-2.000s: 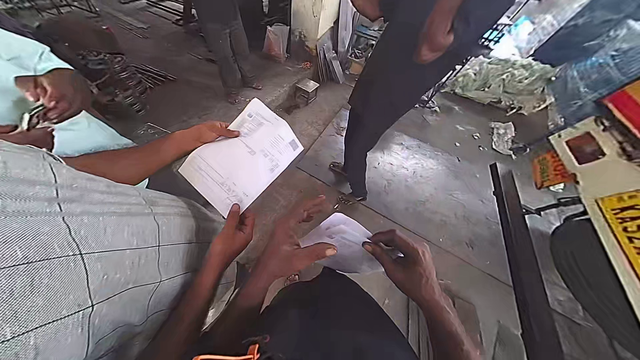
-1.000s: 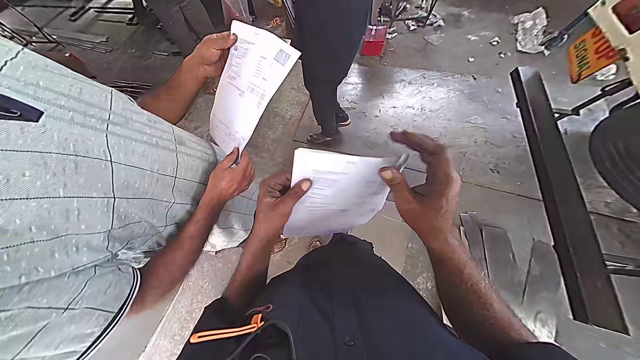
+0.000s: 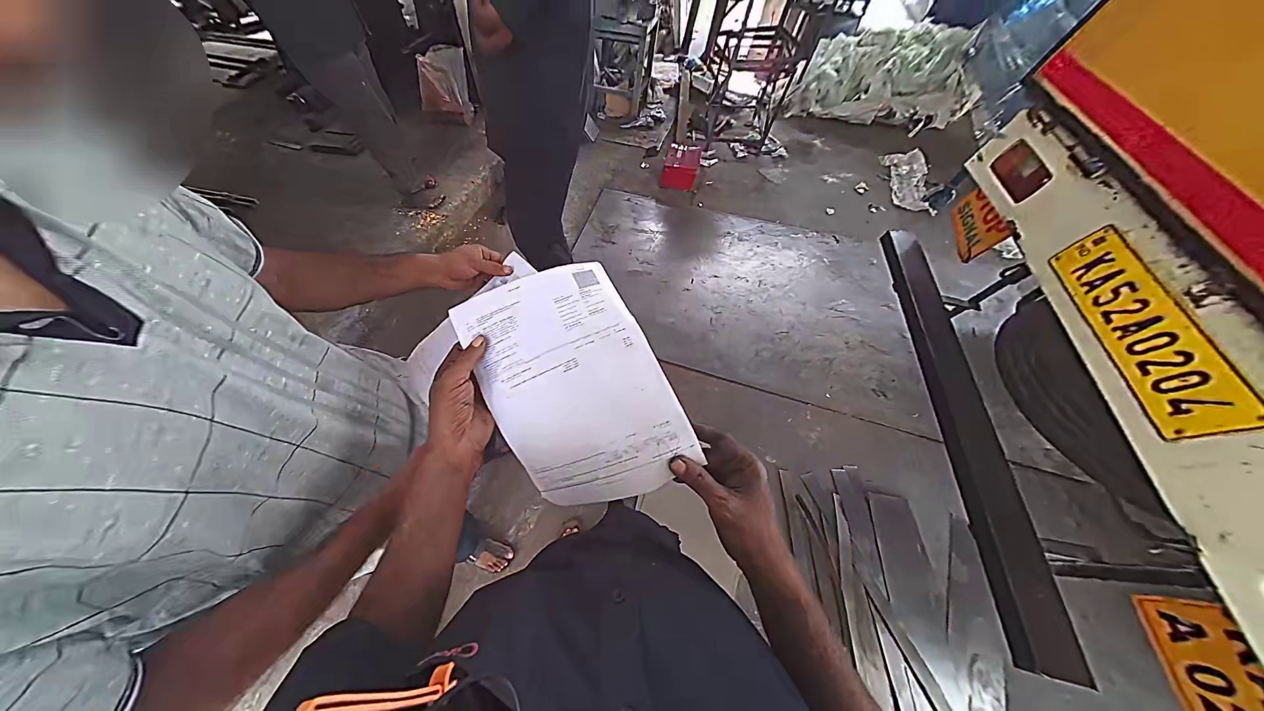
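A printed paper sheet is held up in front of my dark shirt. My left hand pinches its left edge, thumb on top. My right hand grips the lower right corner between thumb and fingers; something thin and pale pokes out beside that corner, too small to identify. Behind the sheet's upper left, a person in a light checked shirt holds another paper with an outstretched hand. Most of that second paper is hidden by mine.
At right stand a vehicle's rear with a yellow number plate, and a long dark steel bar. Flat metal strips lie near my right forearm. Ahead are a red box, another person's dark trousers and crumpled plastic sheeting.
A different side or sheet of paper now faces up in my hands, and it is held beside the other person's paper, partly covering it. That person's hand has come lower, toward mine.
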